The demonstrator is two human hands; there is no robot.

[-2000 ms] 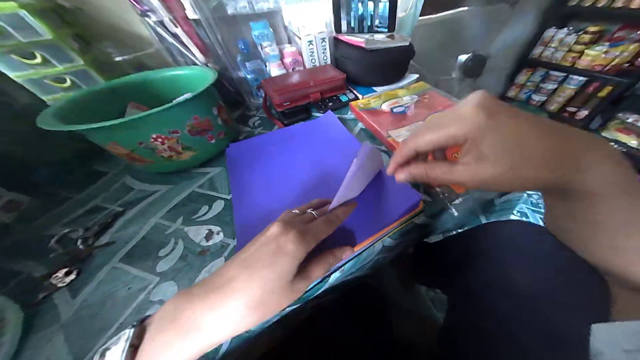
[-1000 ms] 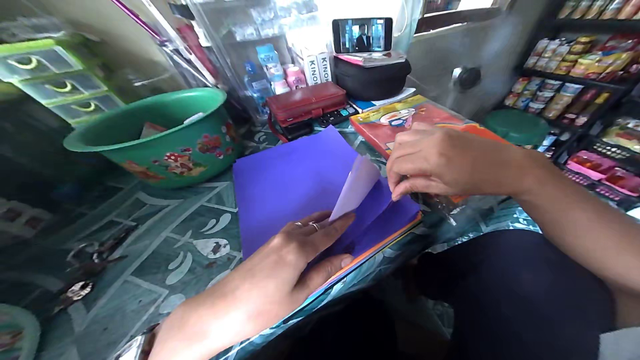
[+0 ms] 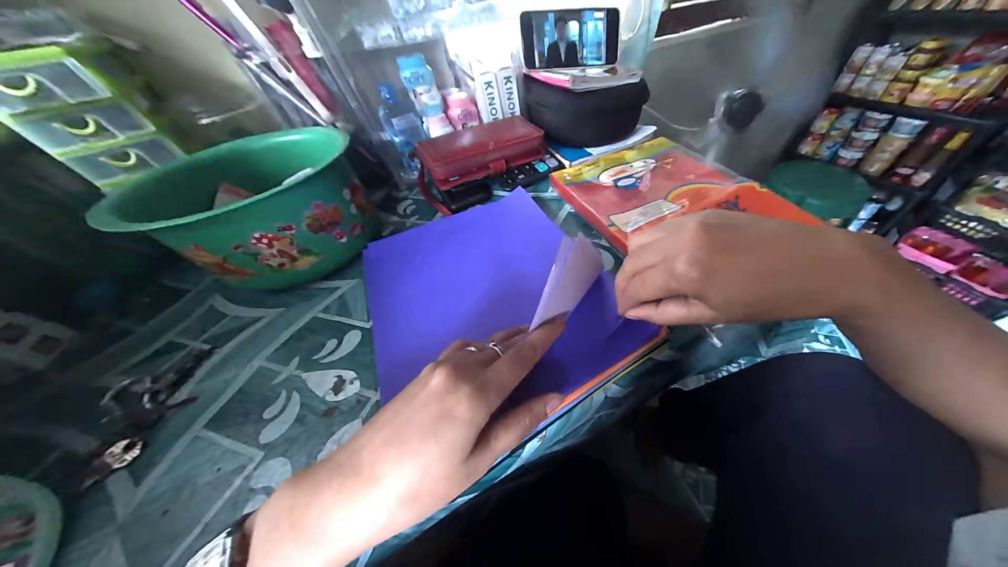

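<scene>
A stack of purple paper sheets (image 3: 465, 283) lies on the patterned tablecloth, with orange edges showing beneath. My left hand (image 3: 480, 394), wearing rings, rests on the stack and presses it near the front edge. Beside its fingertips a paler lilac flap (image 3: 571, 276) stands folded up from the sheets. My right hand (image 3: 685, 268) has its fingertips pinched together at the right corner of the purple paper; whether they grip the corner cannot be told. Behind that hand lies a red and yellow plastic-wrapped packet (image 3: 630, 189), partly covered by it.
A green plastic basin (image 3: 291, 213) stands left of the stack. Behind are a red wallet (image 3: 480, 150), a black case (image 3: 587, 110) and a phone (image 3: 570, 39) propped upright. Keys (image 3: 150, 394) lie at the left. Shelves of packaged goods (image 3: 898, 118) stand at the right.
My right hand has come down from above the flap to the right corner of the purple paper. My left hand stays on the stack.
</scene>
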